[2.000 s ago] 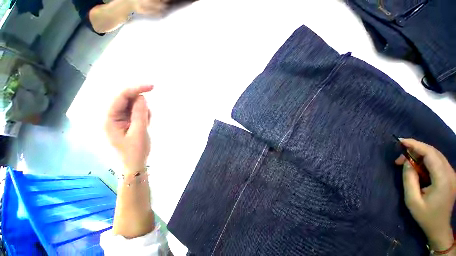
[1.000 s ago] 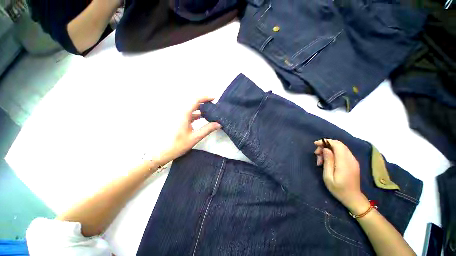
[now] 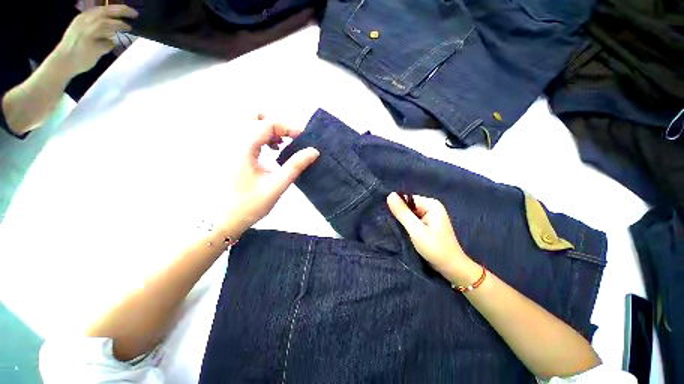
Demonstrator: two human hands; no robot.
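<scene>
Dark blue denim shorts (image 3: pixel 360 300) lie on the white table, legs to the left, waistband at the right with a tan flap and button (image 3: pixel 546 229). My left hand (image 3: pixel 274 169) grips the end of the upper leg between thumb and fingers and holds it slightly raised. My right hand (image 3: pixel 424 225) is on the same leg near the seam, fingers curled around a small dark tool, likely thread snips, mostly hidden in the palm. The lower leg lies flat.
Another pair of denim shorts (image 3: pixel 450 56) lies at the top. A dark garment heap (image 3: pixel 630 112) is at the upper right. A smartphone (image 3: pixel 637 337) and another dark garment (image 3: pixel 664 262) are at the right edge. Another person's hand (image 3: pixel 90 37) is at the upper left.
The shorts turned and shifted left. My left hand, empty at first, took hold of the upper leg's end. My right hand moved left along the leg. The other person's hand now shows.
</scene>
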